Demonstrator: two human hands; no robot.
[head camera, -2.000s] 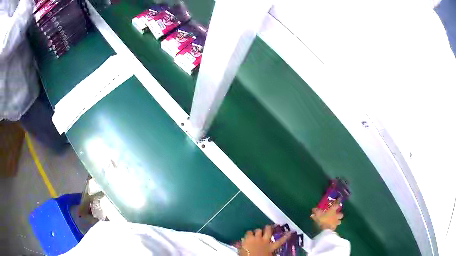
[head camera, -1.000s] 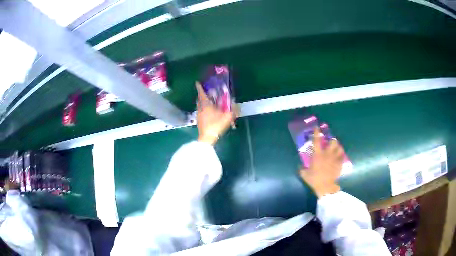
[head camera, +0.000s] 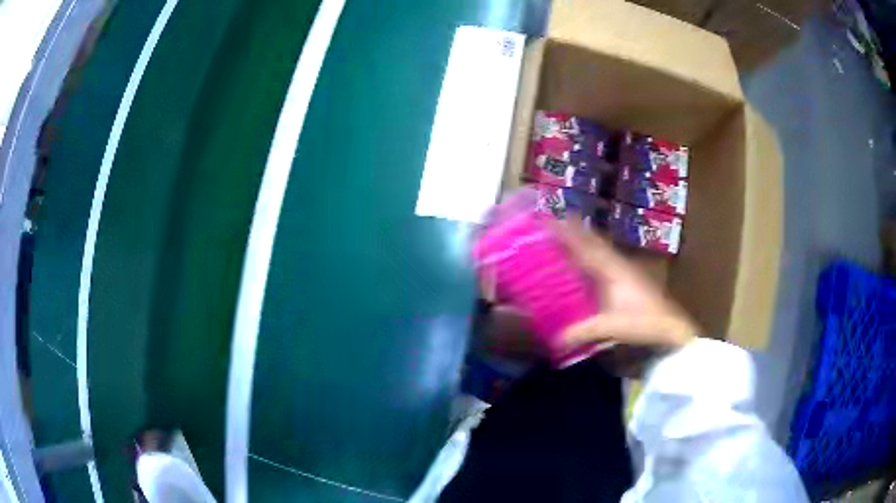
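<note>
My right hand (head camera: 629, 300), blurred, grips a row of several retail boxes (head camera: 540, 280) with their plain pink sides showing. It holds them at the bench edge, beside the near left part of the open shipping carton (head camera: 715, 231). Inside the carton, pink and purple retail boxes (head camera: 650, 187) stand in two rows. A dark, blurred, skin-toned patch under the near side of the held boxes may be part of my left hand; its grip cannot be made out.
A white label sheet (head camera: 472, 123) lies on the green bench top (head camera: 364, 246) beside the carton. The white rail (head camera: 263, 236) and conveyor belt (head camera: 196, 206) are at left. A blurred white shape (head camera: 172, 476) crosses the belt at bottom left. A blue crate (head camera: 850, 383) stands at right.
The view has swung right to the carton. The boxes under my right hand on the bench are now in a gripped row, raised at the carton. My left hand has left the belt's near edge.
</note>
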